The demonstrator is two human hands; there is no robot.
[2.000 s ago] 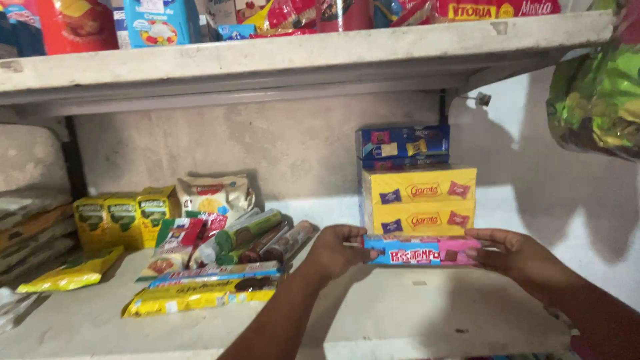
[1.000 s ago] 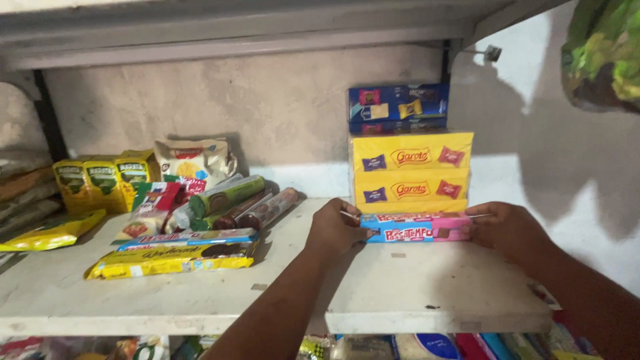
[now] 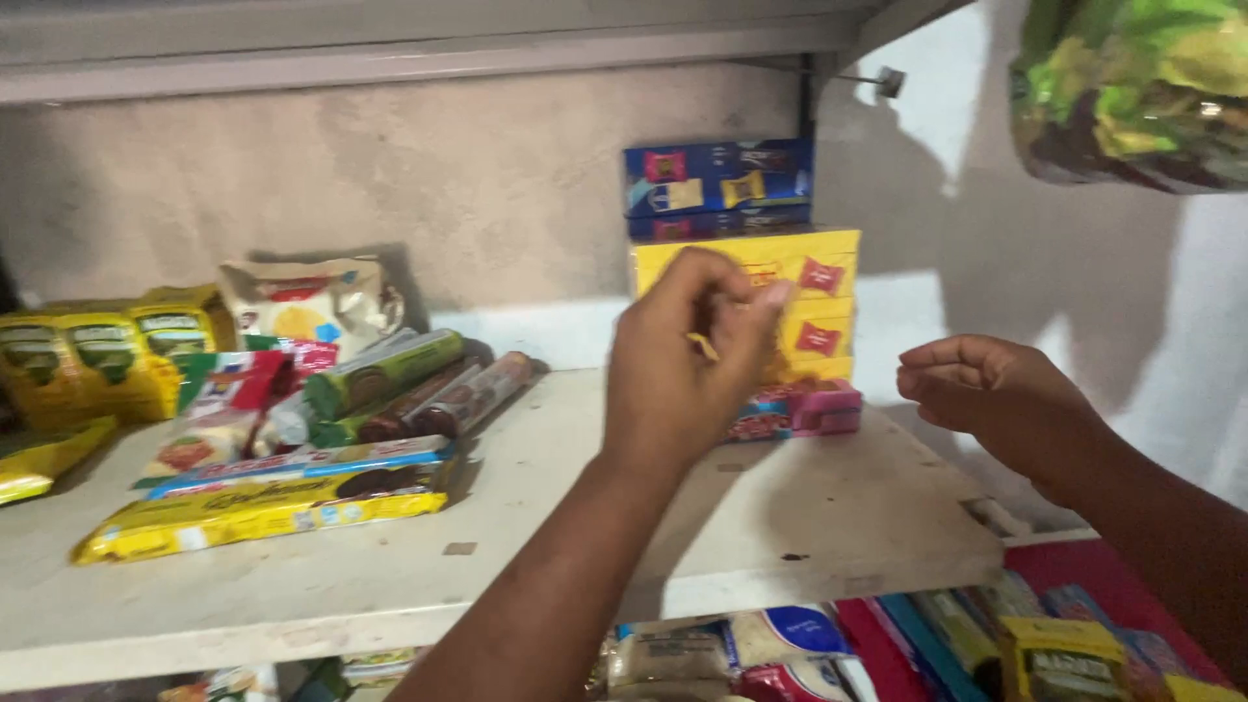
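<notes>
My left hand [image 3: 687, 356] is raised in front of the stacked yellow Garoto boxes [image 3: 829, 283], its fingers curled and nothing seen in them. To the right of the stack, my right hand [image 3: 994, 400] hangs in the air with its fingers bent, holding nothing. A blue and pink Passatempo biscuit pack [image 3: 824, 409] lies on the shelf against the front of the yellow boxes, its left part hidden by my left hand. Dark blue boxes [image 3: 721, 180] show above and behind the yellow ones.
On the white shelf [image 3: 546, 507] at left lie a yellow biscuit pack [image 3: 263, 502], tube-shaped packs [image 3: 487, 390], snack bags [image 3: 322, 302] and yellow cartons [image 3: 107, 351]. A green bag [image 3: 1141, 97] hangs at upper right. An upper shelf [image 3: 419, 58] overhangs; packaged goods [image 3: 790, 634] sit below.
Both hands have let go of the blue and pink biscuit pack, which stays before the yellow boxes. My left hand has risen in front of the boxes; my right hand is off to the right.
</notes>
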